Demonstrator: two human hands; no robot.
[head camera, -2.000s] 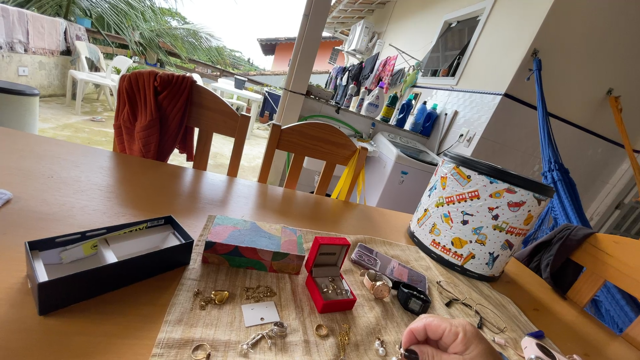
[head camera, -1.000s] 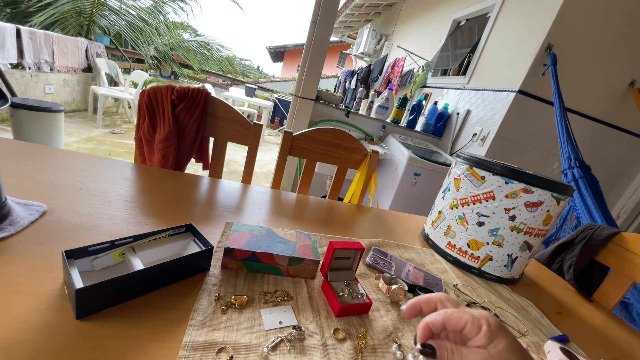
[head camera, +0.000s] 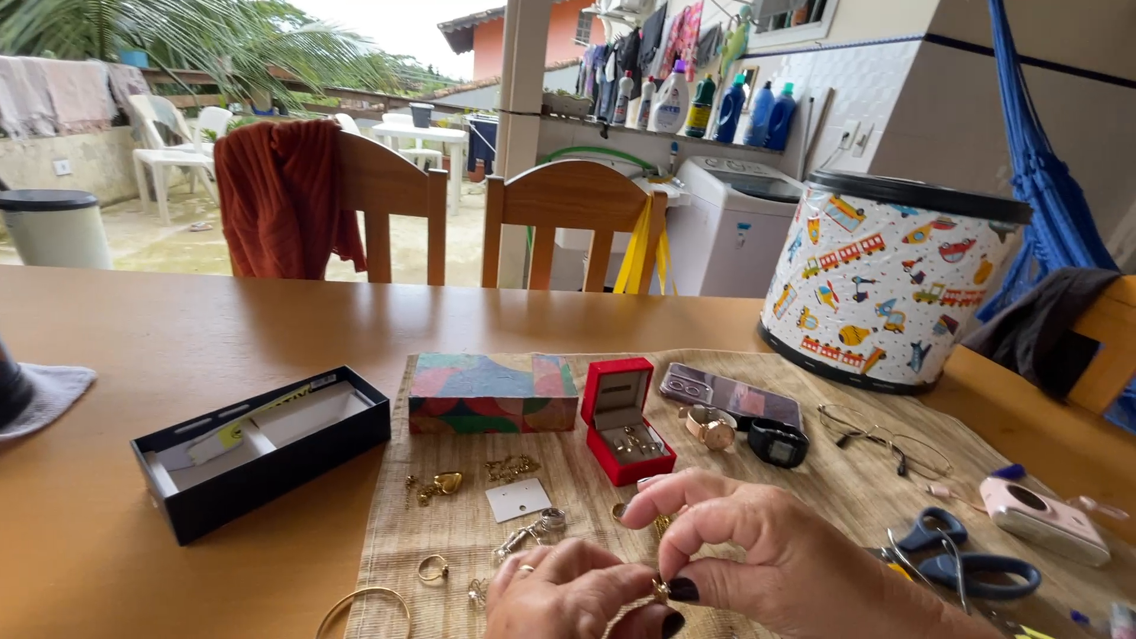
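My left hand and my right hand meet low at the centre, both gripping a small gold piece of jewelry between thumbs and fingertips. Just beyond them lies a silver bracelet or watch, and a gold ring is left of my left hand. A white earring card, a gold chain and a gold heart pendant lie farther back. Beside these stands an open red jewelry box with earrings inside. My right hand partly hides more gold pieces.
Around the woven mat are a black box, a patterned box, a phone, a rose-gold watch, a black watch, eyeglasses, scissors, a pink device, a gold bangle and a printed drum-shaped container.
My left hand has come into view and joined my right hand at the small gold piece. The view has shifted somewhat to the right.
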